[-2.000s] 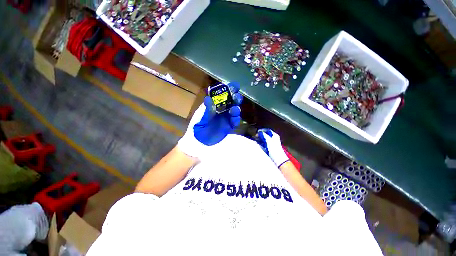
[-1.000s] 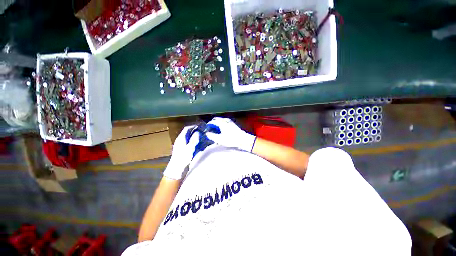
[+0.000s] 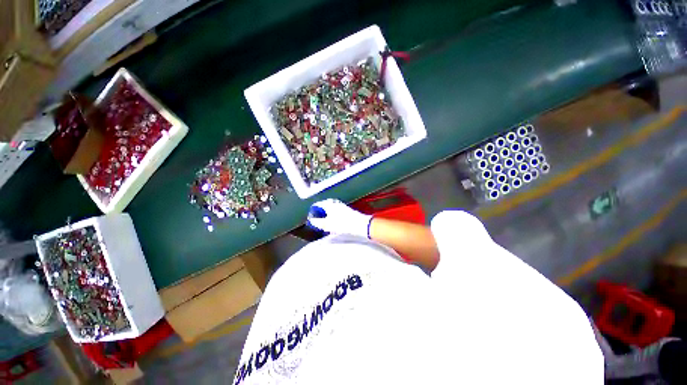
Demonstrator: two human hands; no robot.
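My right hand [image 3: 337, 219], in a white knit glove with blue fingertips, is low at the bench's front edge. Its fingers are curled; whether they hold anything cannot be seen. My left hand is not in view. Just beyond the right hand, a thick-walled white foam box [image 3: 416, 126] holds many small circuit boards with silvery round parts. A loose heap of similar boards [image 3: 239, 183] lies left of the box on the green bench [image 3: 482, 68].
Another foam box of boards [image 3: 139, 282] stands at the lower left. A shallow white tray [image 3: 154, 162] holds red parts, with brown cardboard on it. A brown carton [image 3: 215, 301], a red stool [image 3: 395, 204] and rows of round pale parts [image 3: 510, 162] are below the bench edge.
The view has turned, tilting the bench. My left hand has left the view; my right hand is now alone, apart from it. The black device with the yellow face no longer shows.
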